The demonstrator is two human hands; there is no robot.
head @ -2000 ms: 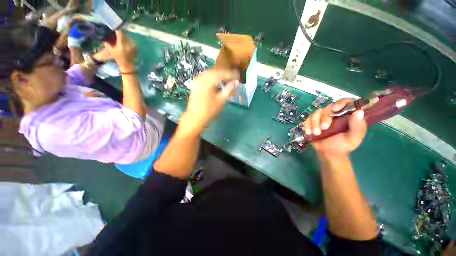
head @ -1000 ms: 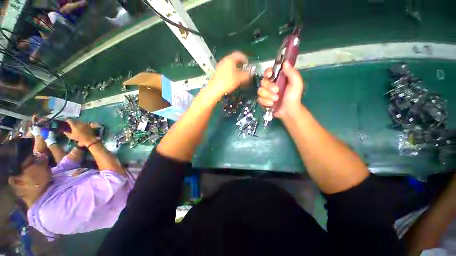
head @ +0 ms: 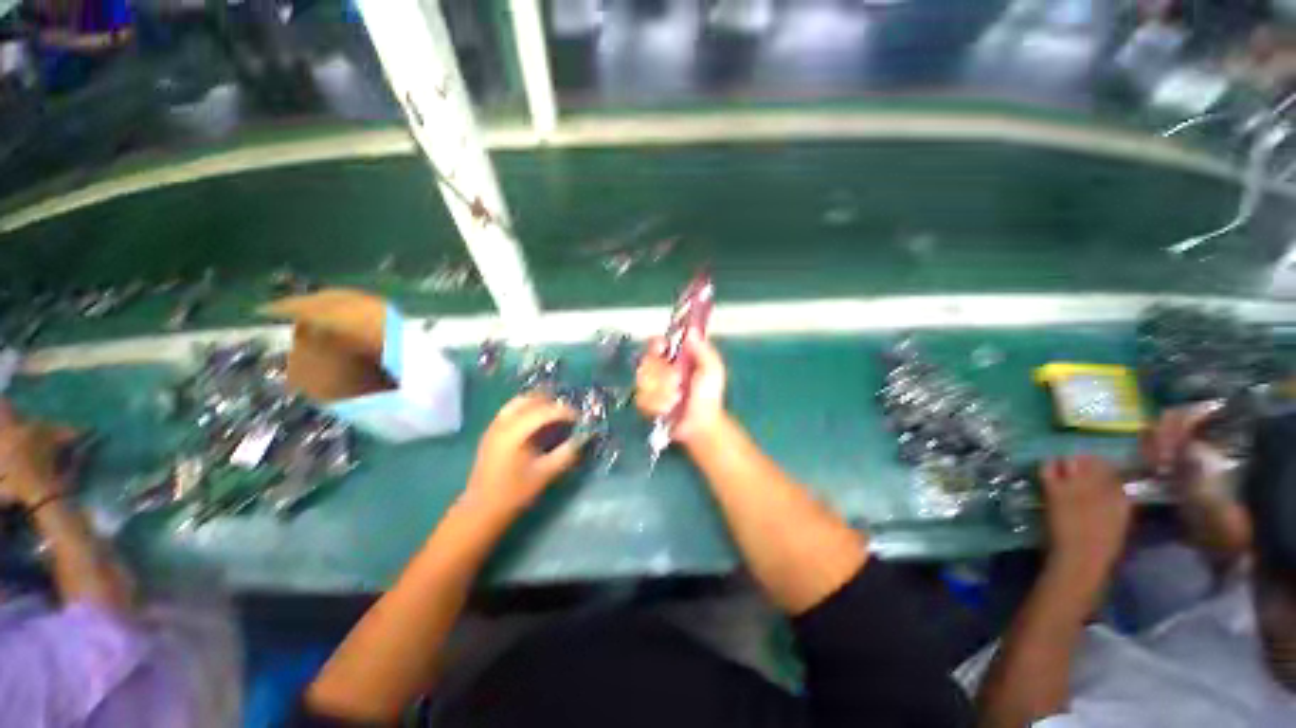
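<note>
My right hand [head: 688,387] is closed around the dark red electric screwdriver [head: 689,330]. Its silver bit points down toward the green bench, just right of a loose group of circuit-board assemblies [head: 594,413]. My left hand [head: 523,450] is at the left edge of that group with its fingers curled. The picture is blurred, and I cannot tell whether the left fingers hold a board.
An open carton [head: 421,384] stands left of my left hand, beside a pile of boards [head: 249,434]. Another pile [head: 938,427] and a yellow box [head: 1092,397] lie right. A pale post [head: 462,192] rises behind. People sit on both sides.
The view has swung right, showing the yellow box and right-hand neighbour. My left hand has come down to the loose boards. The screwdriver stays in my right hand.
</note>
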